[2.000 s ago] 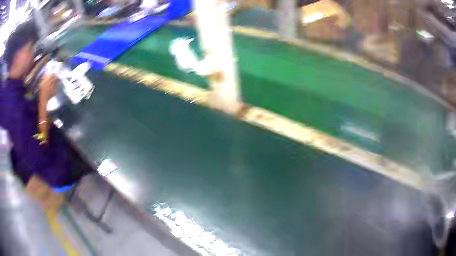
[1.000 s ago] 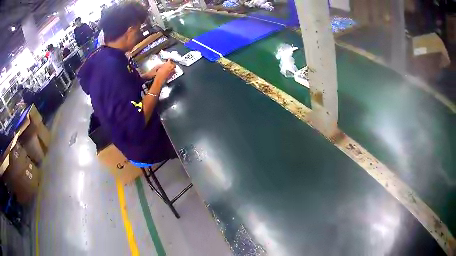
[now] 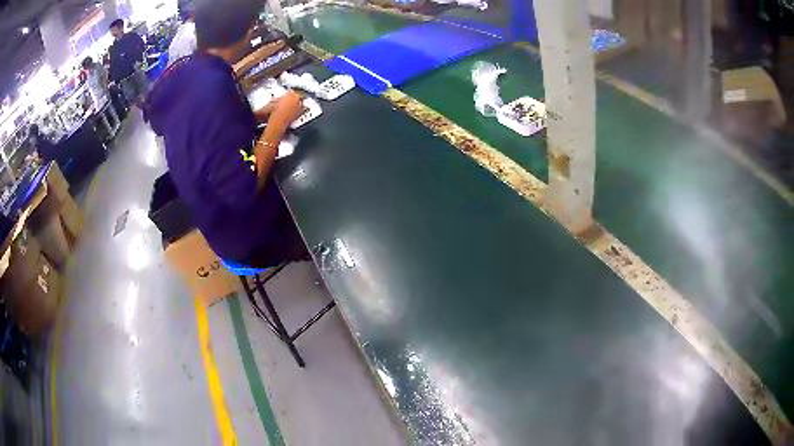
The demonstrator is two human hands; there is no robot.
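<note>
Neither of my hands is in the picture. The dark green glossy bench top (image 3: pixel 453 253) lies nearest in front of me. Beyond its worn pale rail (image 3: pixel 649 283) runs the brighter green conveyor belt (image 3: pixel 644 187). A white socket housing (image 3: pixel 524 116) with small parts inside lies on the belt, left of a pale post, with a clear-bagged bundle (image 3: pixel 487 85) beside it. Another white housing (image 3: pixel 336 85) lies on the bench at the far end.
A seated person in a dark top (image 3: pixel 209 161) works at the bench's far left with hands over a white housing. A pale post (image 3: pixel 568 113) stands at the rail. A blue sheet (image 3: pixel 418 52) crosses the belt. Cardboard boxes (image 3: pixel 39 261) stand at the left. More people are far back.
The view has swung left since the first frame and steadied, bringing the aisle into sight. Since the second frame, the housing on the belt shows farther out from behind the post.
</note>
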